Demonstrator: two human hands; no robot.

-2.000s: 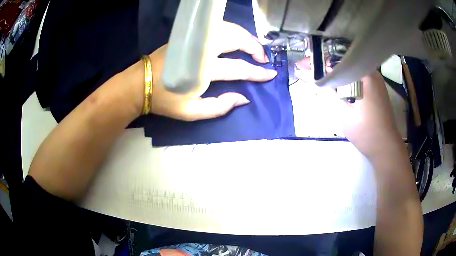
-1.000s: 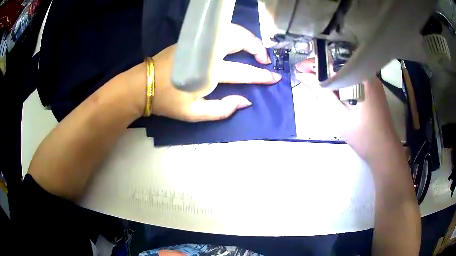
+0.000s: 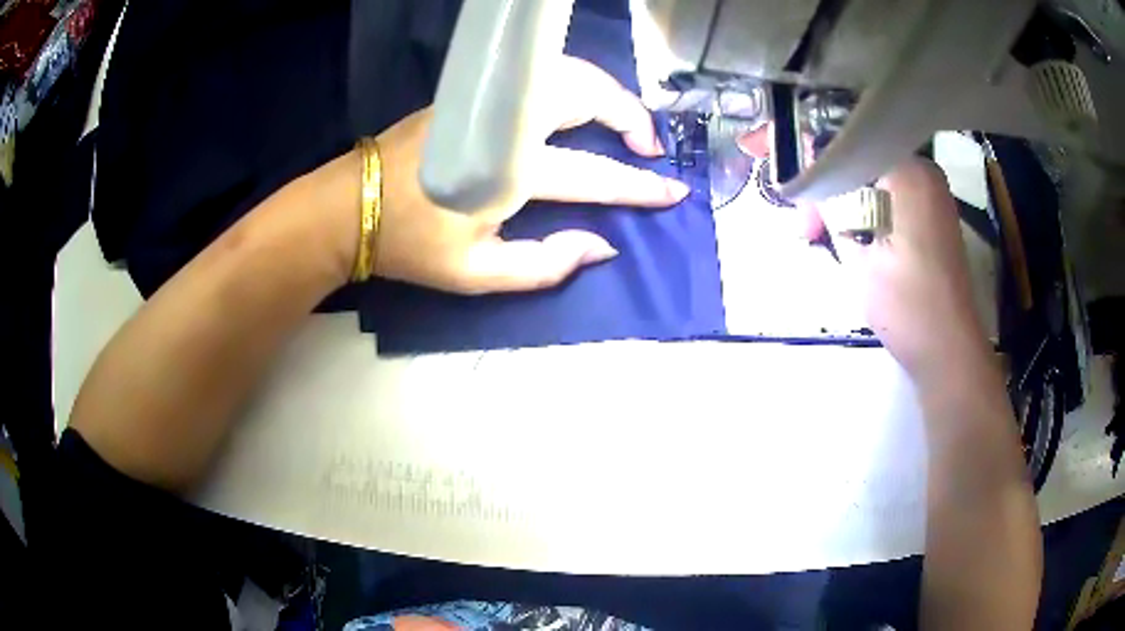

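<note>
A dark fabric panel [image 3: 617,290], navy under the lamp, lies flat on the machine bed. Its right edge runs beside the presser foot [image 3: 688,138]. My left hand [image 3: 494,222] lies palm down on the panel, fingers spread, fingertips just left of and below the foot. My right hand [image 3: 907,247] is right of the needle area, partly hidden behind the sewing machine head [image 3: 790,49]. Its fingertips show behind the machine parts. A small dark pointed thing shows by them; I cannot tell what it is or whether it is held.
A pale rounded bar [image 3: 475,111] hangs above my left hand. Dark cloth [image 3: 222,136] is piled at the left. Scissors handles [image 3: 1046,425] and a thin brown handle [image 3: 1014,247] lie at the right. The white table [image 3: 555,481] has a curved front edge.
My right hand's fingers have shifted, with one fingertip now lower and right of the needle area. The small dark pointed thing now shows there. My left hand and the panel have hardly moved.
</note>
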